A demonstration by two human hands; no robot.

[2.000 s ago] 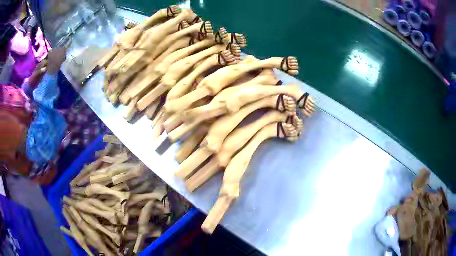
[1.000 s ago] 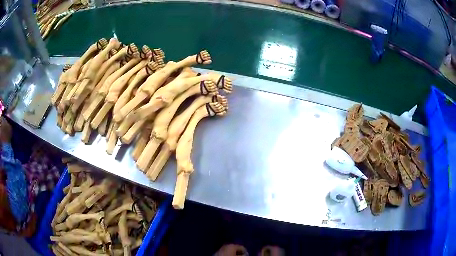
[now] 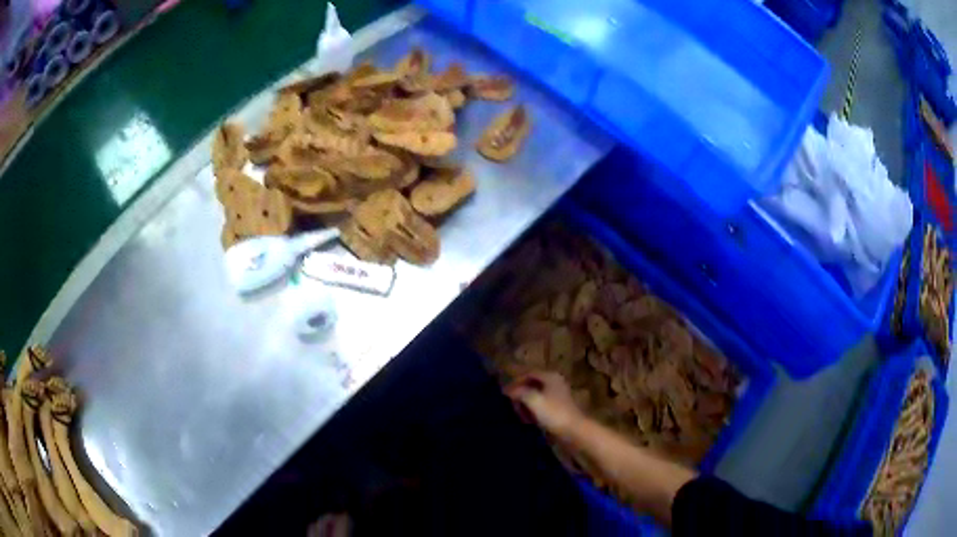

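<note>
Many flat tan-brown oval pieces [image 3: 357, 157] lie in a heap on the metal bench [image 3: 199, 346]. More of them [image 3: 630, 346] fill a blue crate below the bench's right side. My right hand [image 3: 540, 399] is over the near left part of this crate, fingers curled and blurred; whether it holds a piece cannot be told. My left hand [image 3: 328, 525] shows only as a small blurred patch at the bottom edge, mostly hidden in the dark. A white bottle [image 3: 262, 260], a white labelled packet [image 3: 348, 274] and a small white round thing [image 3: 315, 323] lie by the heap.
Pale curved limb-like sticks [image 3: 52, 451] lie at the bench's lower left. A green conveyor [image 3: 63, 210] runs behind the bench. A large blue crate [image 3: 651, 94] stands at the bench's right end, beside crumpled white sheeting [image 3: 855, 199]. Another crate holds sticks [image 3: 902, 462].
The view has swung right, from the limb-like sticks to the oval pieces and blue crates. My right forearm and hand have come into view, reaching over the crate of oval pieces.
</note>
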